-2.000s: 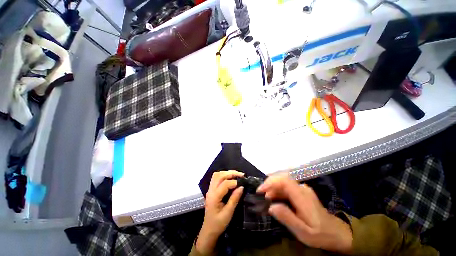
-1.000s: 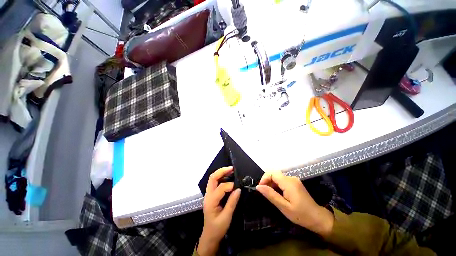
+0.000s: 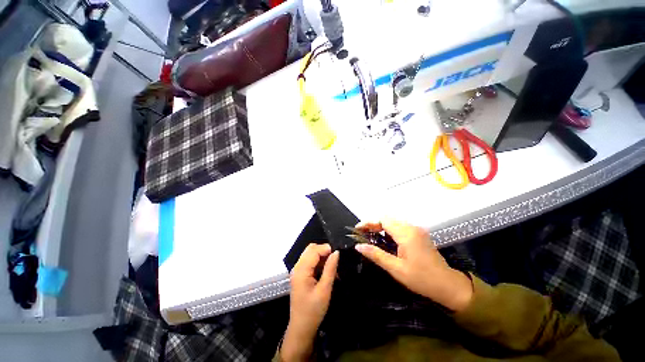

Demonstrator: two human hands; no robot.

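Observation:
A black fabric panel [image 3: 332, 213] lies over the table's front edge, partly folded, with one end pointing at the machine. My left hand [image 3: 311, 281] pinches its near part between thumb and fingers. My right hand [image 3: 417, 265] holds small dark thread snips [image 3: 373, 239], their pointed tips against the panel's right side. The lower part of the panel is hidden by my hands and dark cloth.
The white JACK machine [image 3: 460, 71] stands beyond my hands. Scissors [image 3: 463, 159] with orange-yellow and red loops lie right of the needle. A plaid stack [image 3: 200, 145] sits left, a maroon roll [image 3: 237, 56] behind it. A yellow-green tag [image 3: 316, 121] hangs by the needle.
The snips now show in my right hand with their tips at the panel. The panel's far end has shifted and lies flatter. My right hand has moved slightly up.

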